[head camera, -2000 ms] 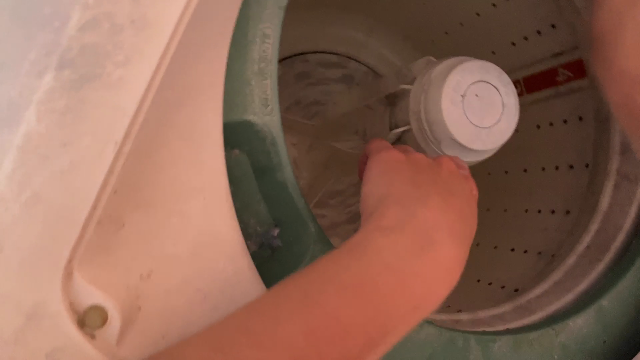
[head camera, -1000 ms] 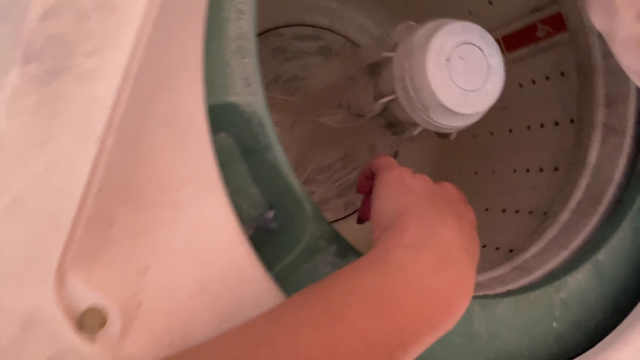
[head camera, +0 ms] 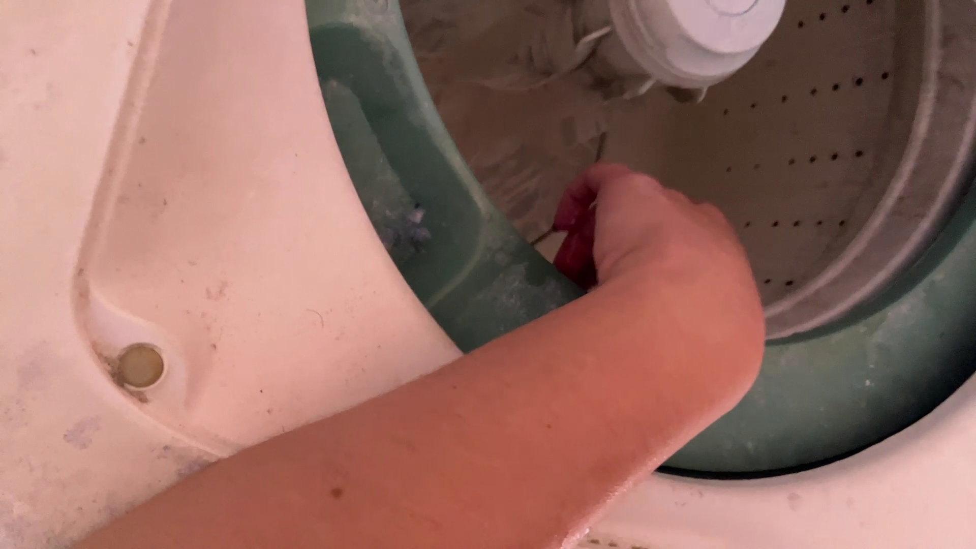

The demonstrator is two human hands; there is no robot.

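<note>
My left hand [head camera: 648,221] reaches into the tub of a top-loading washing machine, its wrist bent and its fingers curled low, just inside the green rim [head camera: 503,282]. The fingertips are in shadow and partly hidden, so whether they hold anything cannot be told. Above the hand stands the agitator [head camera: 679,38], its round cap white and its lower part dirty, with strands hanging from it. Left of the fingers, the tub floor [head camera: 503,152] looks brown and streaked with grime. My right hand is out of view.
The tub wall [head camera: 808,191], pierced with rows of small holes, curves round on the right. A stained pale top panel [head camera: 229,252] fills the left side, with a round stud [head camera: 141,366] in its recessed corner. A bluish residue spot [head camera: 412,229] lies on the rim.
My left hand has moved down, away from the agitator toward the near rim. A blurred skin-toned shape at the upper right has left the view. The view has shifted downward.
</note>
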